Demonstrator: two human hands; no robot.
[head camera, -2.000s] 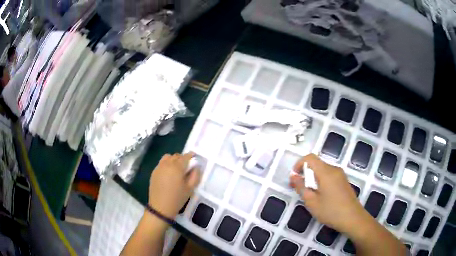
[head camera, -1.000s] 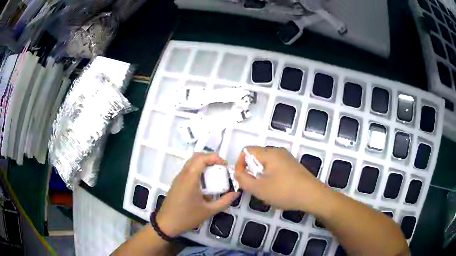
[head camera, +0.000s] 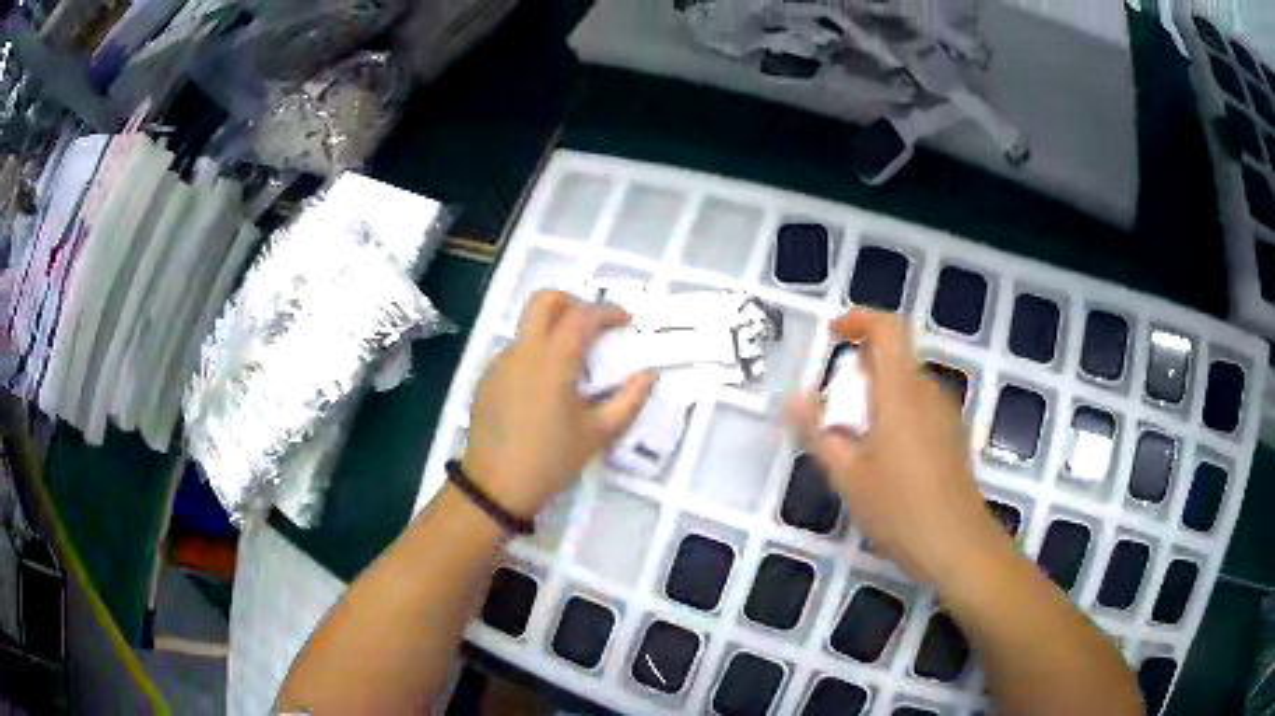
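Note:
The white blister tray (head camera: 727, 450) lies in front of me, with dark watch bodies (head camera: 699, 571) in many pockets. A small pile of white straps (head camera: 699, 336) lies over its upper-left pockets. My left hand (head camera: 538, 399) is at the pile's left side, with a white strap (head camera: 607, 361) between thumb and fingers. My right hand (head camera: 902, 448) is raised over the middle of the tray, slightly blurred. It holds a small white piece with a dark edge (head camera: 845, 392), which looks like a watch body; its far side is hidden.
A foam block (head camera: 1077, 126) with tangled strapped watches (head camera: 909, 84) lies beyond the tray. A silvery bundle of straps (head camera: 308, 336) lies left of the tray, beside stacked white foam sheets (head camera: 133, 294). More filled trays (head camera: 1244, 154) stand at far right. An empty tray (head camera: 287, 616) is at lower left.
The hands came together over the lower tray around a white-backed watch body, then parted. My left hand has moved up to the strap pile; my right hand has moved right with the small white piece.

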